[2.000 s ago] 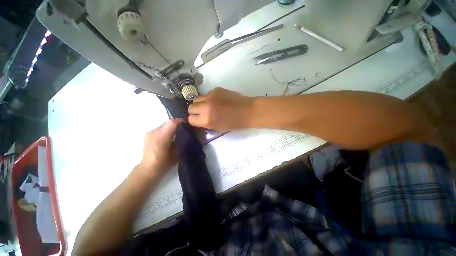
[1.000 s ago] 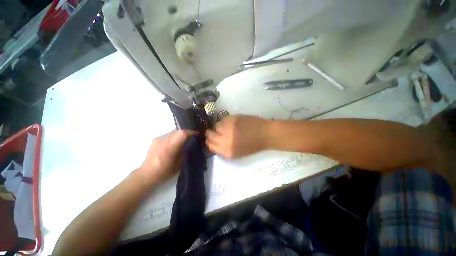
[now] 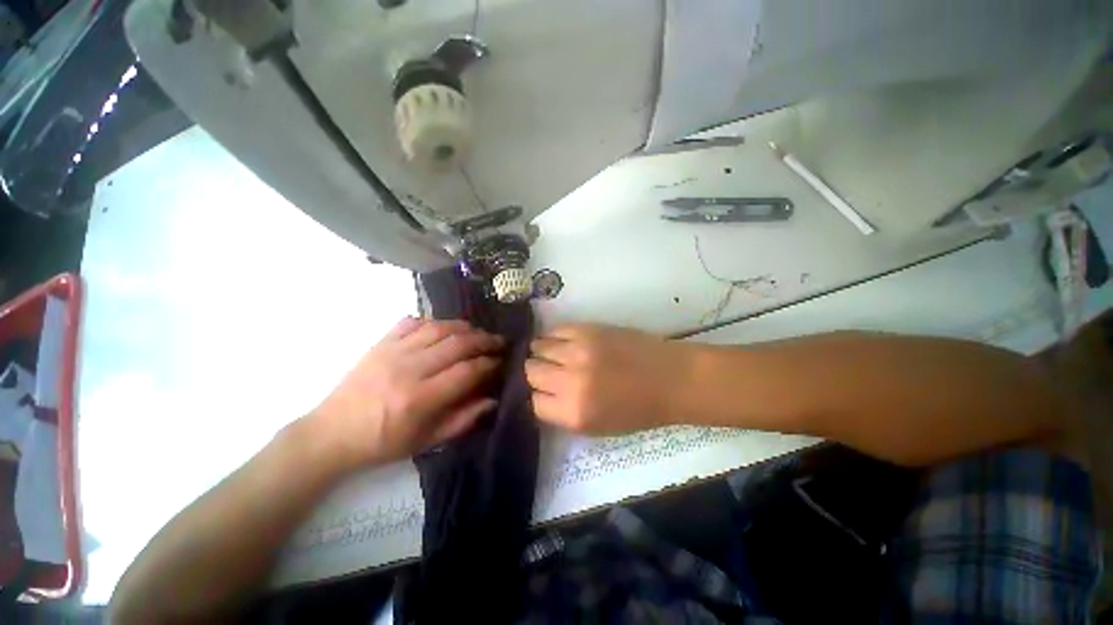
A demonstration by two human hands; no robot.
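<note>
A dark fabric piece (image 3: 482,488) runs from under the presser foot area of the sewing machine (image 3: 549,73) down over the table's front edge toward the lap. My left hand (image 3: 427,385) lies flat on the fabric, its fingers spread across the left part, just below the foot. My right hand (image 3: 586,379) has its fingertips closed on the fabric's right edge. The small ribbed cream knob (image 3: 513,285) sits just above the fingers. The needle and foot are hidden by metal parts and cloth. The tension dial (image 3: 433,122) is higher on the machine face.
Thread snips (image 3: 729,210) and a white stick (image 3: 824,189) lie right of the machine head, with loose thread ends (image 3: 738,289) below. A red basket (image 3: 67,440) with pale pieces stands at the left. Dark-handled scissors(?) (image 3: 1074,250) lie far right. A printed tape runs along the front edge.
My left hand has gone from gripping the fabric's edge to lying flat across it. My right hand remains at the right edge, slightly lower in the picture. The view has shifted.
</note>
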